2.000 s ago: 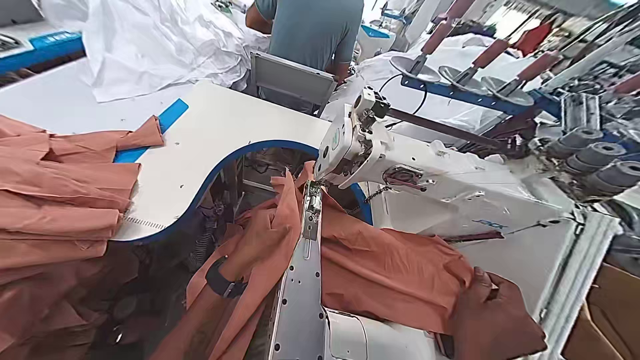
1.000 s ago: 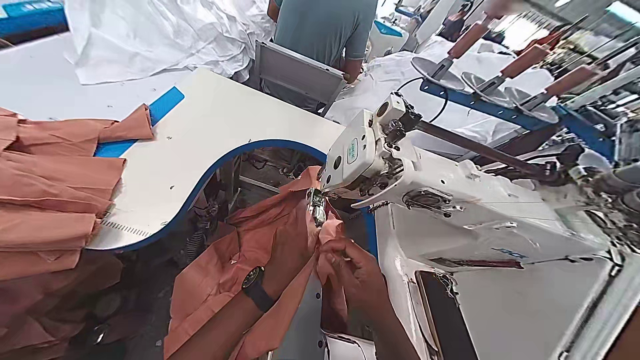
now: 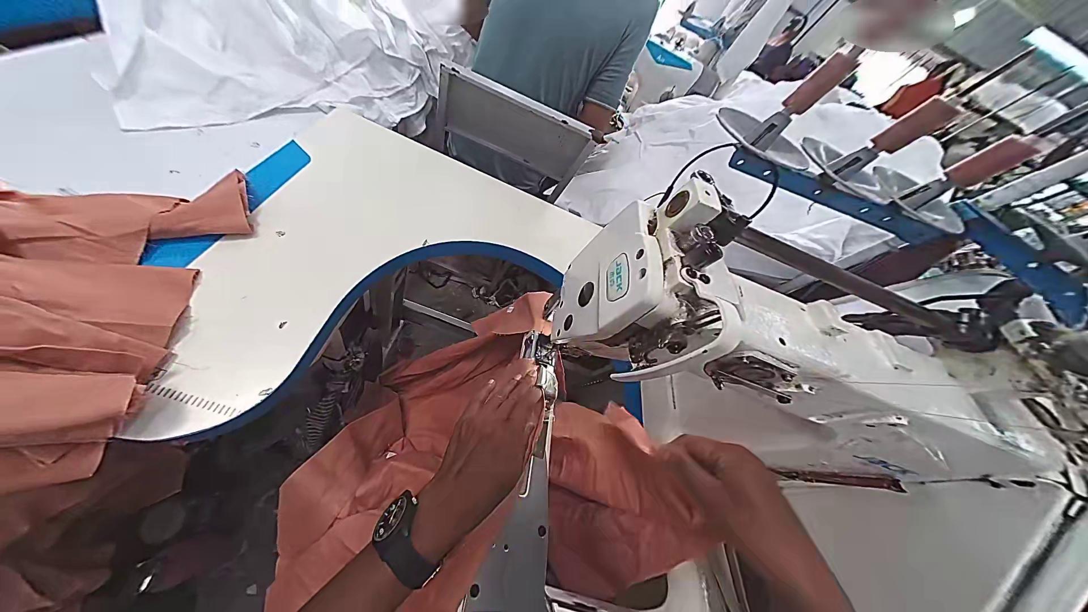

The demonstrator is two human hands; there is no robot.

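My left hand (image 3: 495,425), with a dark watch on its wrist, lies fairly flat on orange-brown fabric (image 3: 357,484) beside the presser foot (image 3: 542,361). To the right, my right hand (image 3: 718,476) grips a part of the same fabric, which is spread over the right side of the narrow metal arm bed (image 3: 520,544). The white head of a Jack sewing machine (image 3: 608,285) stands just above and right of the foot. The fabric runs under the foot; what lies beneath my left palm is hidden.
A white table with a blue edge (image 3: 340,212) curves around the machine. More orange-brown fabric pieces (image 3: 76,340) hang over its left side. White cloth (image 3: 272,59) lies behind. A person (image 3: 561,51) sits by a metal-backed chair (image 3: 514,115). Thread cones (image 3: 820,81) stand upper right on a blue rack.
My right hand has moved from close beside the presser foot out to the right, pulling fabric with it. My left hand stays by the foot, its fingers now flatter on the fabric.
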